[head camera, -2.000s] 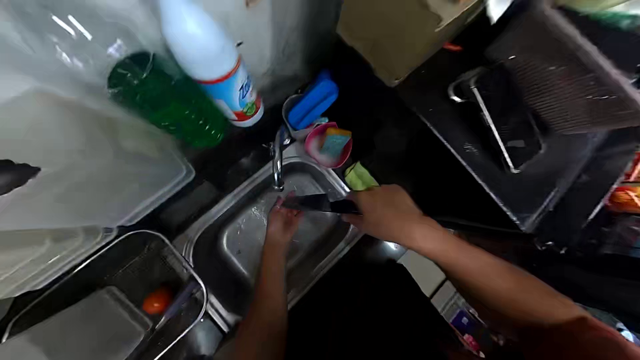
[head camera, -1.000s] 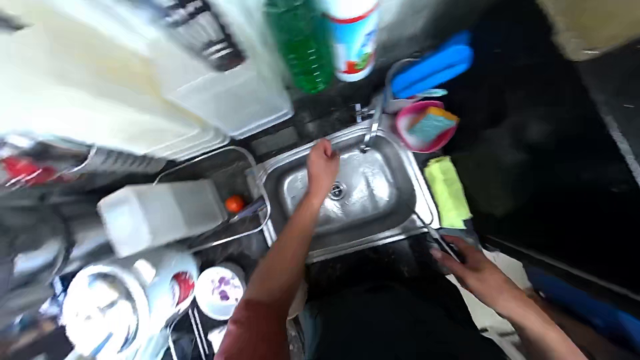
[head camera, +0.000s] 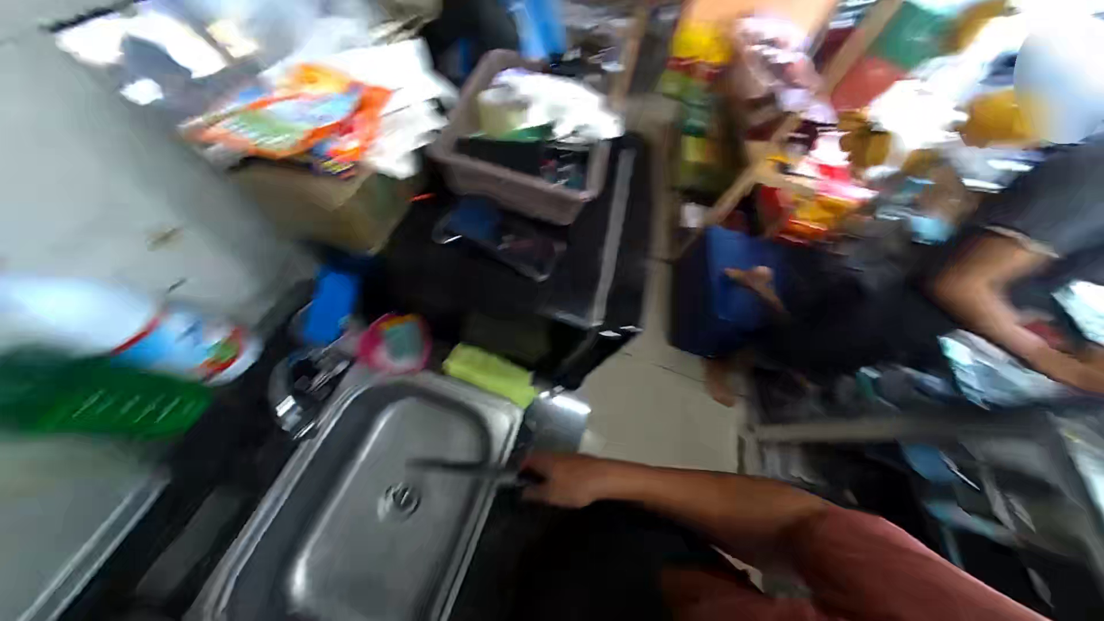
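My right hand (head camera: 565, 480) is closed around the dark handle of a knife (head camera: 457, 468), whose blade reaches over the right edge of the stainless steel sink (head camera: 345, 552). The basin holds no dishes where it shows, and its drain (head camera: 398, 501) lies left of the knife tip. My left hand is out of the frame. Behind the sink stands a pink bowl (head camera: 394, 343) with a sponge in it, beside a yellow-green cloth (head camera: 490, 374) at the sink's corner. The faucet (head camera: 297, 405) is blurred at the back left.
A green bottle (head camera: 103, 397) and a white bottle (head camera: 185, 341) are at the left. A cardboard box (head camera: 319, 203), a plastic basket (head camera: 517, 185) and a phone-like object (head camera: 504, 241) lie farther back. At the right, a person (head camera: 992, 276) sits low beside a blue container (head camera: 733, 276).
The view has swung far to the right. My left hand, over the sink one second ago, is out of view. My right hand still holds the knife, now with its blade over the sink.
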